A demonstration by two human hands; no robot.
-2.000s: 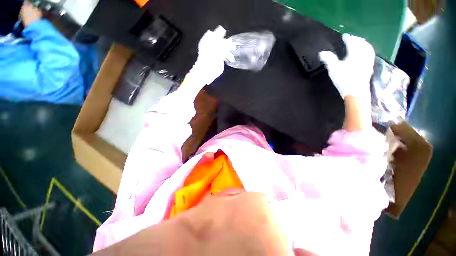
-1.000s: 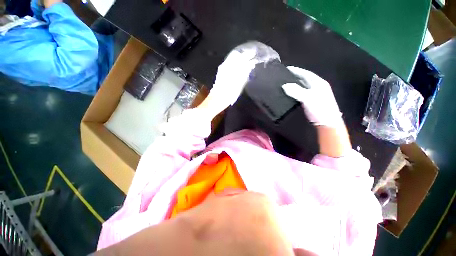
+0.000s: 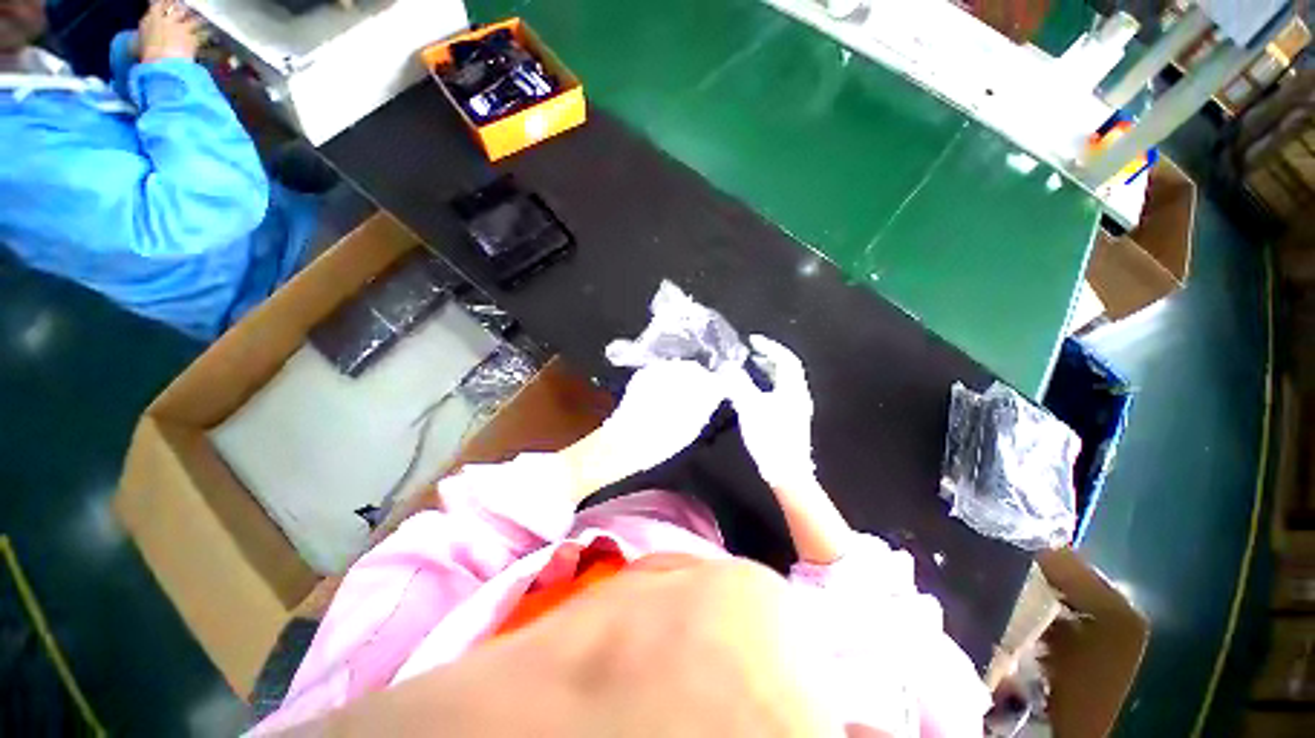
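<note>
A crinkled clear plastic bag (image 3: 685, 330) stands up from my hands over the black surface, with a grey, dark area inside; whether this is a unit I cannot tell. My gloved left hand (image 3: 661, 415) is closed on its lower part. My gloved right hand (image 3: 776, 414) meets it at the bag's right edge, fingers bent on it, partly hiding what is held. A dark unit (image 3: 514, 231) lies on the surface to the upper left. A bagged bundle (image 3: 1012, 464) lies at the right end.
An open carton (image 3: 192, 483) at left holds a pale sheet and bagged dark units (image 3: 381, 314). An orange bin (image 3: 537, 127) of black parts stands at the back. A person in blue (image 3: 137, 180) is at upper left. A scrap carton (image 3: 1099, 649) and blue bin (image 3: 1096, 418) are at right.
The separate black unit my right hand held is no longer plainly visible. My hands have come together at the bag. The view has shifted, showing the whole orange bin and more green surface.
</note>
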